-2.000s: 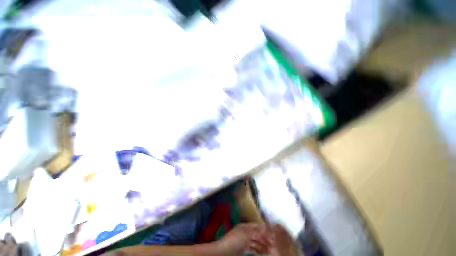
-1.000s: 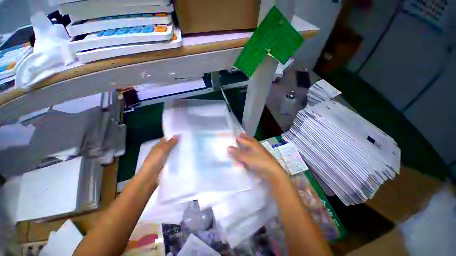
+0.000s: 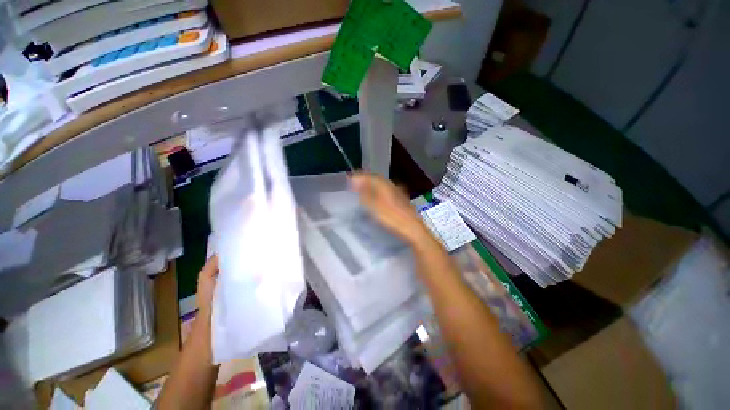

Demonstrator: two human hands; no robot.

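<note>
My left hand [image 3: 210, 280] is mostly hidden behind a limp white sleeve or bag [image 3: 260, 248], which it holds upright and tilted; the sleeve is blurred, and I cannot tell what is inside. My right hand [image 3: 388, 208] is at the upper right edge of a loose pile of translucent white sleeves [image 3: 368, 280] with a grey patch. It is blurred, and its grip cannot be made out. A translucent squeeze bottle [image 3: 310, 332] stands between the sleeve and the pile. A printed white leaflet [image 3: 322, 391] lies below it.
Stacked calculators [image 3: 152, 52] sit on the shelf at upper left. A green card [image 3: 376, 40] hangs on a post. A fanned stack of white units [image 3: 536, 200] stands right, above an open carton [image 3: 616, 344]. White slabs [image 3: 72, 324] lie left. A small printed slip [image 3: 448, 226] lies near the post.
The view has shifted slightly. The white item held between both hands has moved left and turned nearly edge-on in my left hand. My right hand has come apart from it, over the pile.
</note>
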